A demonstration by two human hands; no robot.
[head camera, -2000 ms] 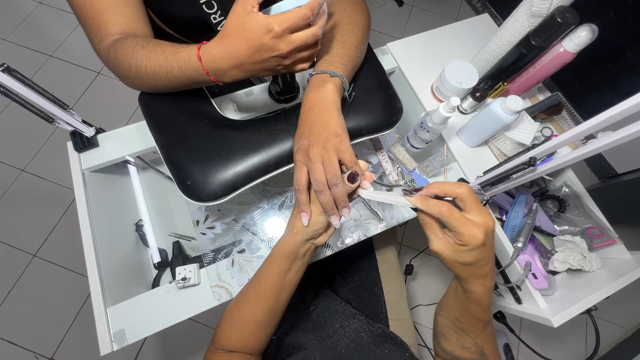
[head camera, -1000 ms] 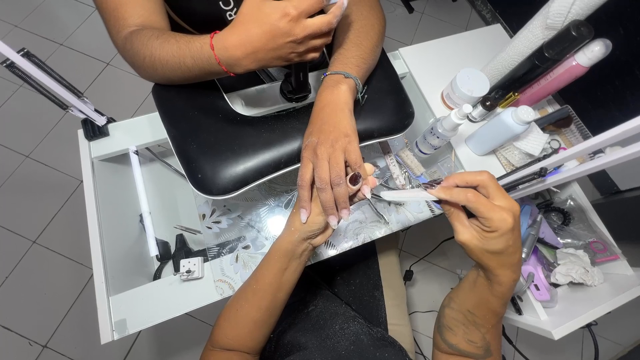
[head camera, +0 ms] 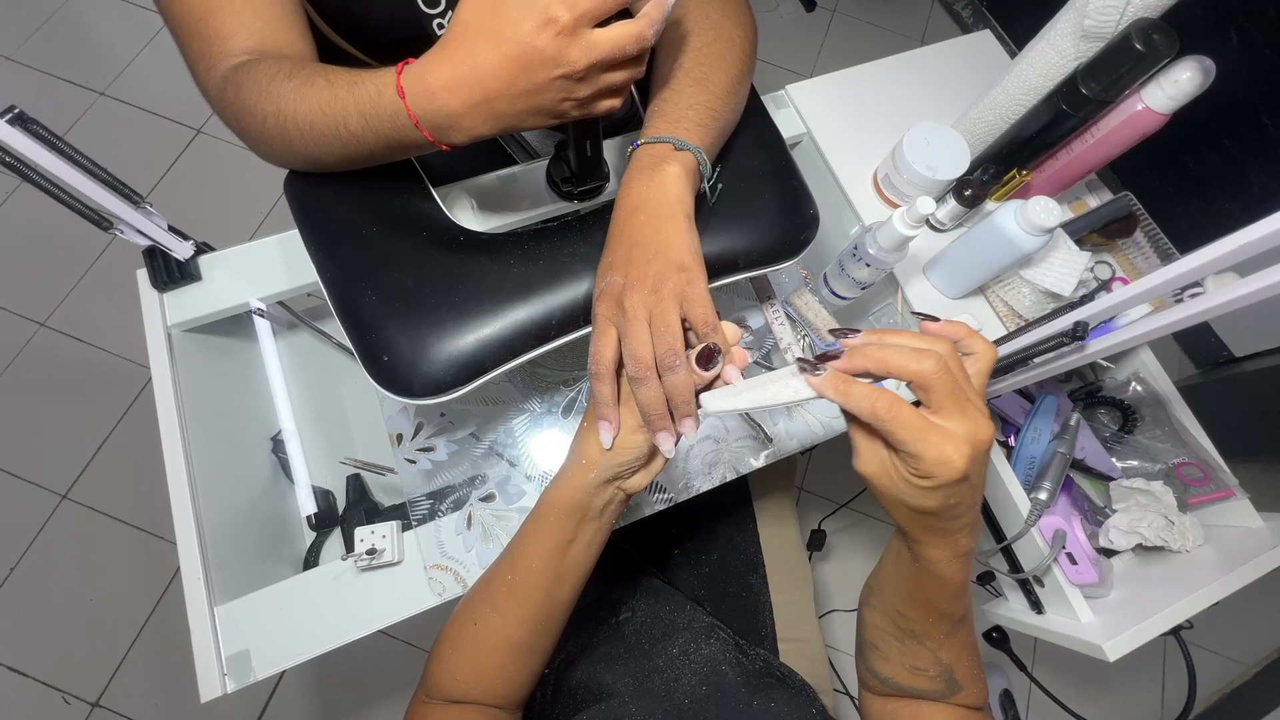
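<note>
My left hand [head camera: 630, 430] lies under the other person's outstretched hand [head camera: 650, 310] and holds its fingers; my dark-polished thumb shows beside them. Between the fingers and thumb of my right hand [head camera: 915, 410] is a pale nail file [head camera: 765, 391], its free end close to the person's fingertips. Whether the file touches a nail cannot be told. The person's nails are long and pale pink. That forearm rests on a black padded armrest [head camera: 560, 290], and the person's other hand [head camera: 550, 70] is raised above it.
A spray bottle [head camera: 875, 250], a white jar [head camera: 920, 163], a pale blue bottle [head camera: 990, 245] and a paper towel roll [head camera: 1060, 70] stand at the right. An open drawer [head camera: 1140, 620] holds a nail drill handpiece [head camera: 1055, 465] and crumpled tissue [head camera: 1150, 515]. Lamp arms [head camera: 1150, 310] cross above it.
My right hand still holds the file near the person's fingertips; its fingers are now more spread than one second ago. The view has shifted slightly.
</note>
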